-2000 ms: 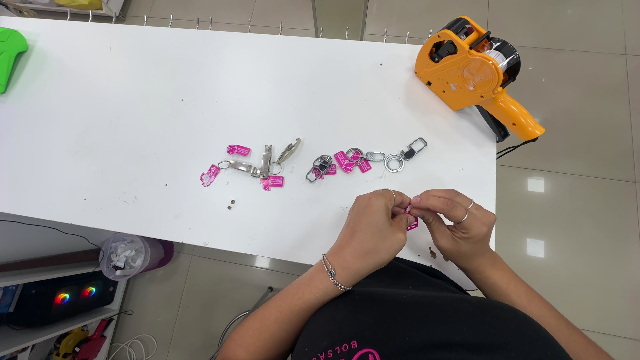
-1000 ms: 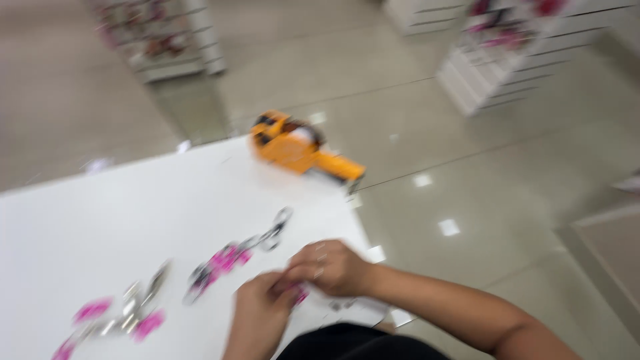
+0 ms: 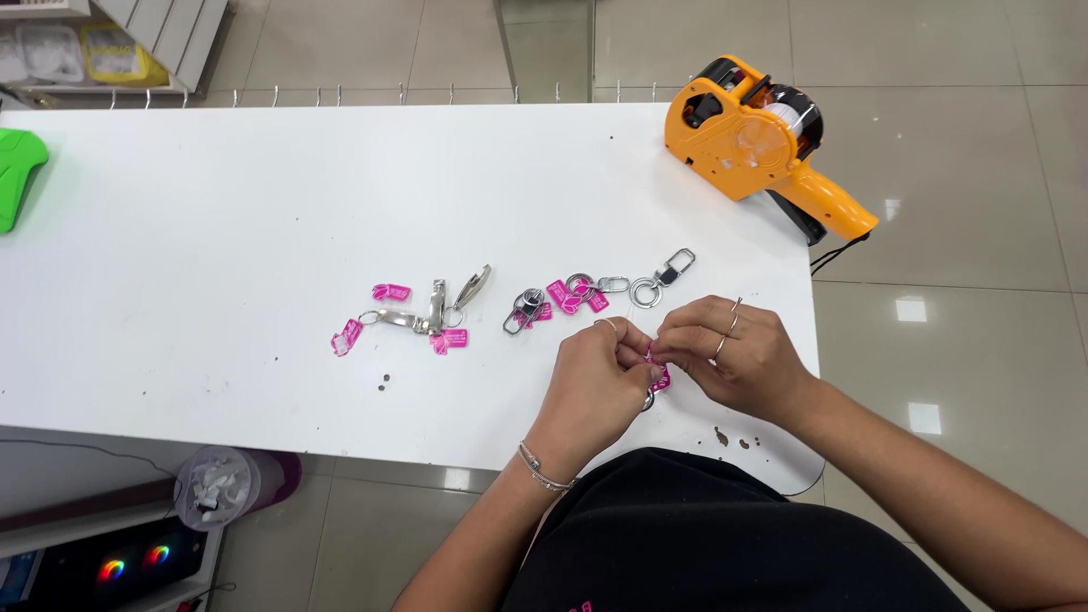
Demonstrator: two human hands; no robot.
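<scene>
My left hand [image 3: 602,393] pinches a small pink tag [image 3: 660,376], with part of a metal ring [image 3: 648,399] showing below the fingers. Fingertips of my right hand [image 3: 738,357] meet the top of the same tag. Just beyond the hands lie a metal keychain clip with rings [image 3: 646,292], another ring and clip [image 3: 580,285] on pink tags, and a dark metal keychain [image 3: 524,310] over a pink tag. Farther left, metal nail clippers [image 3: 437,306] on rings lie among pink tags [image 3: 449,341].
An orange handheld price labeler [image 3: 748,136] rests at the white table's [image 3: 255,212] far right corner. A green object [image 3: 17,174] is at the left edge. Metal hooks line the far edge. A bin of crumpled paper [image 3: 223,489] stands on the floor at lower left.
The view swung right and came back. Both hands stay together at the pink tag, and the things on the table lie as before.
</scene>
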